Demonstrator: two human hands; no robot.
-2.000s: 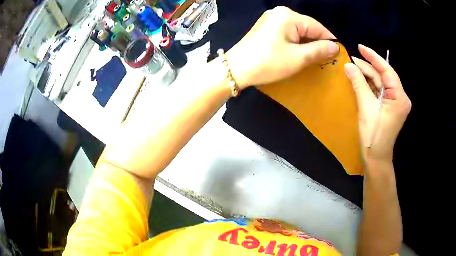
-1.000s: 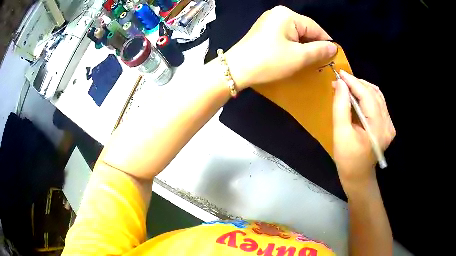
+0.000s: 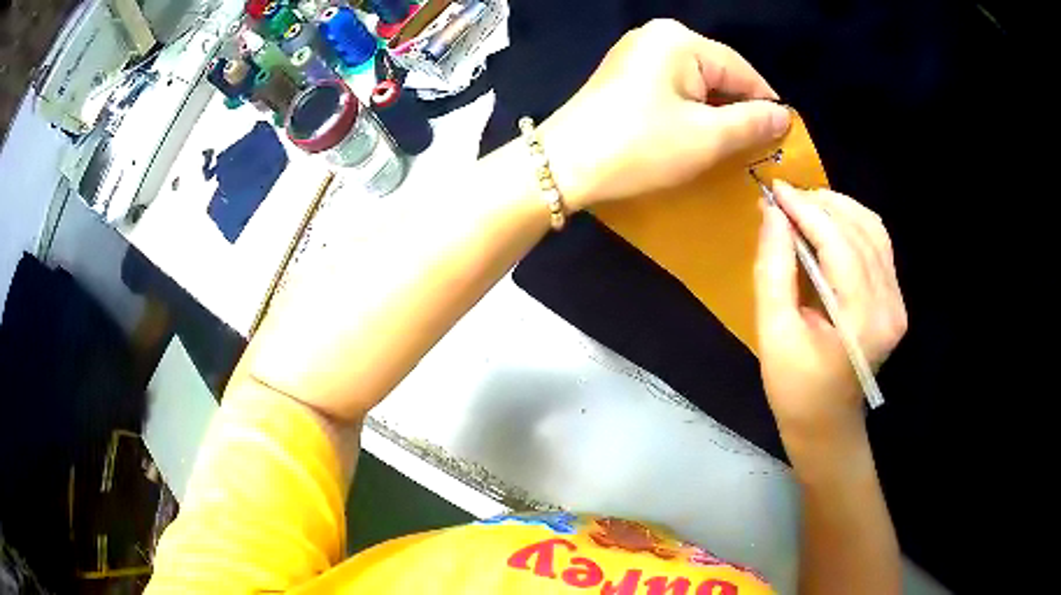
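A yellow-orange template (image 3: 696, 250) lies on a black cloth piece (image 3: 652, 337). My left hand (image 3: 675, 116) grips the template's upper end, thumb on top near the corner and fingers at the far edge. My right hand (image 3: 832, 296) holds a thin silvery marking pen (image 3: 835, 305). Its tip touches or nearly touches the template at the small dark slot marks (image 3: 766, 160), just below my left thumb. My right hand hides the template's lower right part.
The dark cloth pile (image 3: 977, 233) fills the right side. At the upper left are thread spools (image 3: 347, 37), a glass jar (image 3: 358, 151) with a dark red lid, a dark blue scrap (image 3: 247, 174) and a thin brownish stick (image 3: 291, 250) on the white table (image 3: 465, 384).
My right hand has swung in over the template with the pen, and its tip has since shifted slightly left and down along the marks. My left hand stays on the template.
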